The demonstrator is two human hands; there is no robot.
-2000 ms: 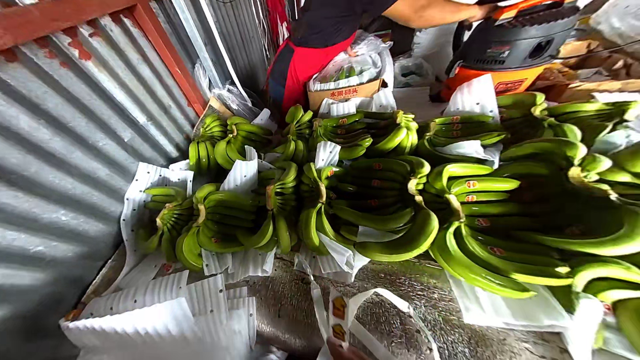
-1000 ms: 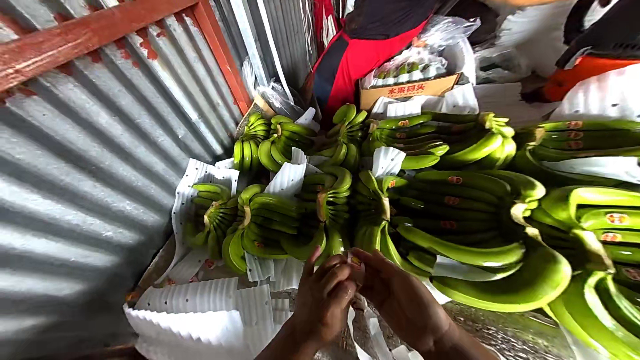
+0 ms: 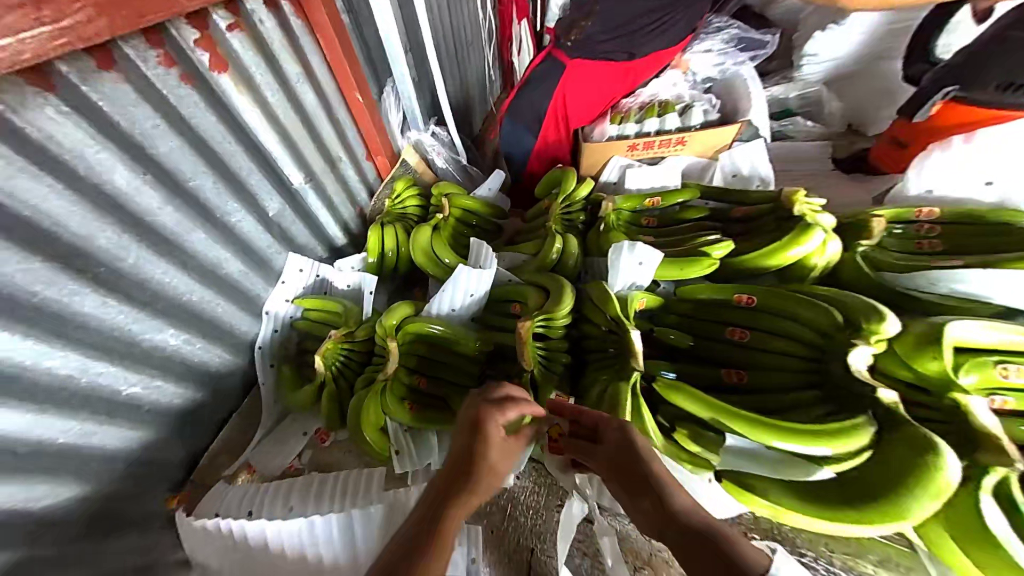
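My left hand (image 3: 492, 436) is bent over the front of a green banana hand (image 3: 524, 336), its fingertips close to my right hand's; whether it grips anything is hidden. My right hand (image 3: 604, 444) holds a strip of stickers (image 3: 556, 436) between its fingers, and the pale backing strip (image 3: 574, 520) hangs below. A larger banana hand (image 3: 744, 336) with red stickers on its fruit lies to the right. Two smaller banana hands, one in the middle left (image 3: 424, 368) and one at the far left (image 3: 332, 360), rest with white foam sheets (image 3: 464, 292) among them.
A corrugated metal wall (image 3: 160, 264) with a red beam (image 3: 344, 88) stands at left. White foam sheeting (image 3: 296, 520) lies at front left. Behind the bananas are a cardboard box (image 3: 660, 148), a person in dark and red clothing (image 3: 592, 88) and a black and orange machine (image 3: 952, 104).
Two seconds ago only a fingertip showed beside the sticker strip; both my hands have since come in over the bananas. The view has shifted, with the bananas now farther right.
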